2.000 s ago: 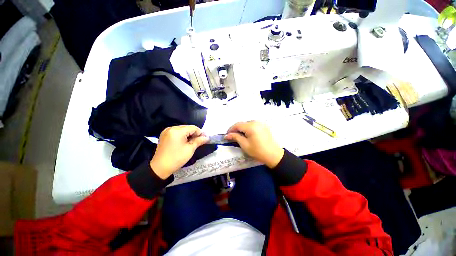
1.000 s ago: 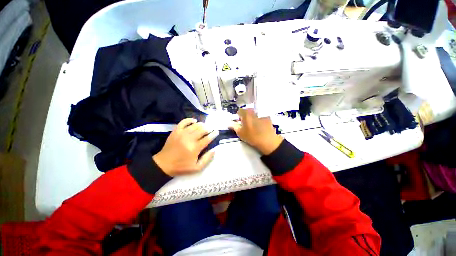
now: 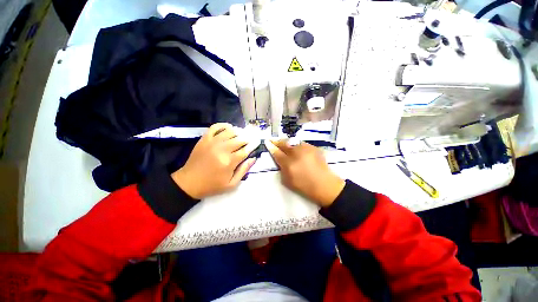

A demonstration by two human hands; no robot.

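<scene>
The dark garment piece point(image 3: 159, 88) lies heaped left of the needle, with pale bands point(image 3: 177, 132) along its edges. The white sewing machine head point(image 3: 307, 53) stands over the work. My left hand point(image 3: 215, 162) rests on the garment's right edge, fingertips just in front of the needle area. My right hand point(image 3: 304, 168) is close beside it, fingertips pinching the dark edge near the presser foot. The two hands' fingertips nearly meet. The fingers hide the exact spot at the foot.
Yellow-handled thread snips point(image 3: 419, 179) lie right of my right hand. Small dark cut parts point(image 3: 481, 154) lie under the arm at the right. A printed ruler point(image 3: 236, 231) runs along the table's front edge. The pale blue trough is behind.
Both hands have moved from the table's front up to the needle, bringing the dark edge along. The view has moved closer to the machine head.
</scene>
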